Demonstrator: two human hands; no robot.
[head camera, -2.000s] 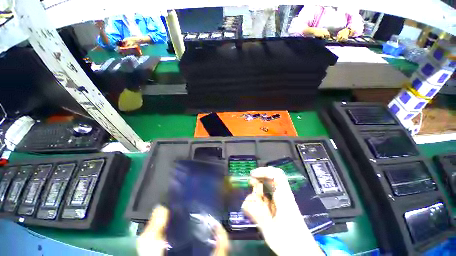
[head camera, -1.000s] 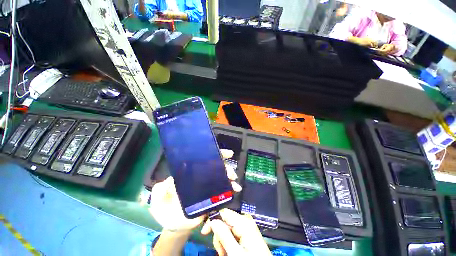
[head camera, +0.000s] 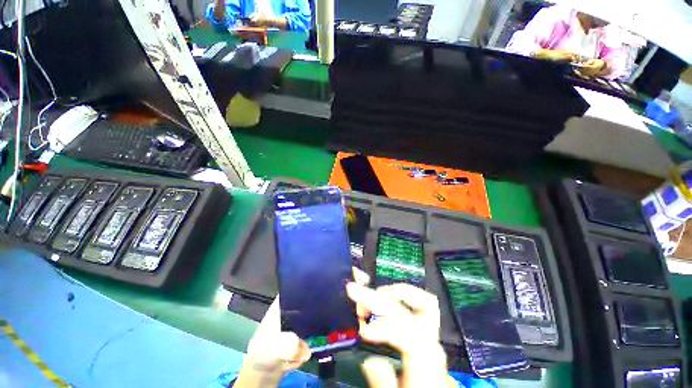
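A smartphone with a lit dark blue screen and green and red buttons at its bottom is upright in my left hand. A small black plug sticks out below its bottom edge. My right hand is at the phone's lower right side, fingers bent near the screen edge; I cannot tell whether it holds anything. Behind my hands is the foam phone tray. In it a phone with a green grid is partly hidden by my right hand, a second green-grid phone lies tilted, and an open-back phone fills the right slot.
Left tray holds several open-back phones, with the keyboard behind. An orange mat carries a spare black phone and small plugs. The empty tray stack stands behind. The right tray stack holds dark phones. Two people work across the bench.
The phone has moved right and down and stands more upright. My right hand has left the plug at its bottom edge and moved up to its right side. A green button now shows beside the red one.
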